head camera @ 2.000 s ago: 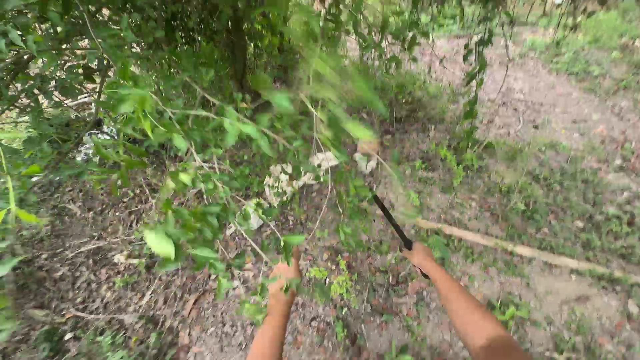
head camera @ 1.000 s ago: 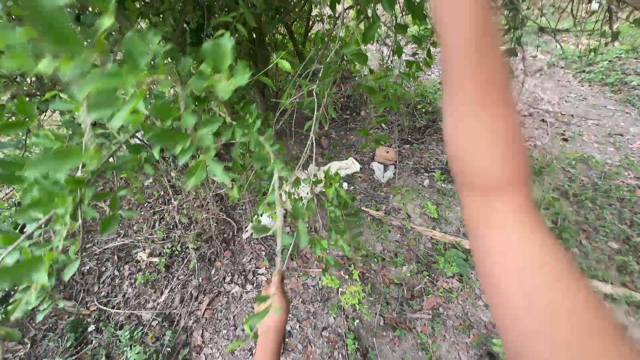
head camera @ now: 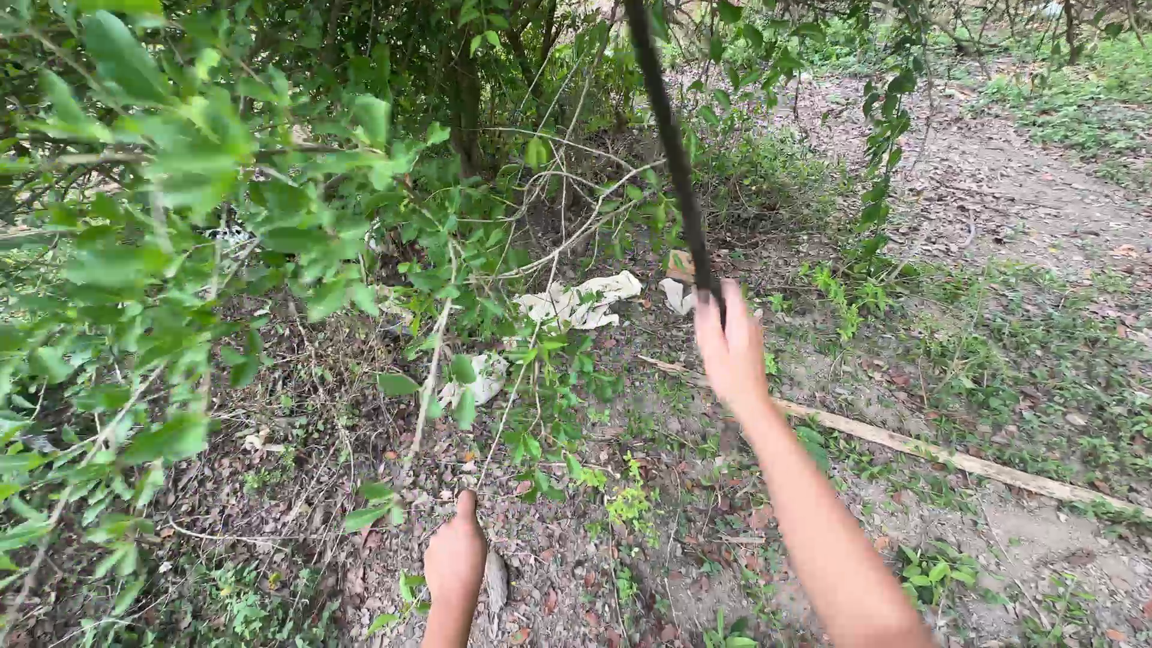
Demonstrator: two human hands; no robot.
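Note:
My right hand [head camera: 733,346] grips the lower end of a long, narrow, dark tool [head camera: 675,144], slightly blurred, which rises past the top edge; whether it has a blade cannot be told. Lower and to the left, my left hand [head camera: 457,549] is closed with the thumb up, and a thin twig [head camera: 508,414] runs down to the thumb. What lies inside the fist is hidden. A thicker pale branch [head camera: 434,378] ends just above this hand, apart from it. Leafy green branches [head camera: 198,207] fill the left side, some close to the camera.
Crumpled whitish cloth-like pieces [head camera: 580,301] lie under the bush beside an orange-brown block [head camera: 679,265]. A long pale stick [head camera: 936,453] crosses the ground at right. Hanging vines [head camera: 880,171] and curved bare twigs [head camera: 585,236] stand beyond my hands.
My right hand, beyond the top edge one second ago with its forearm raised, has come down into view with the dark tool upright. The thick branch no longer meets my left hand.

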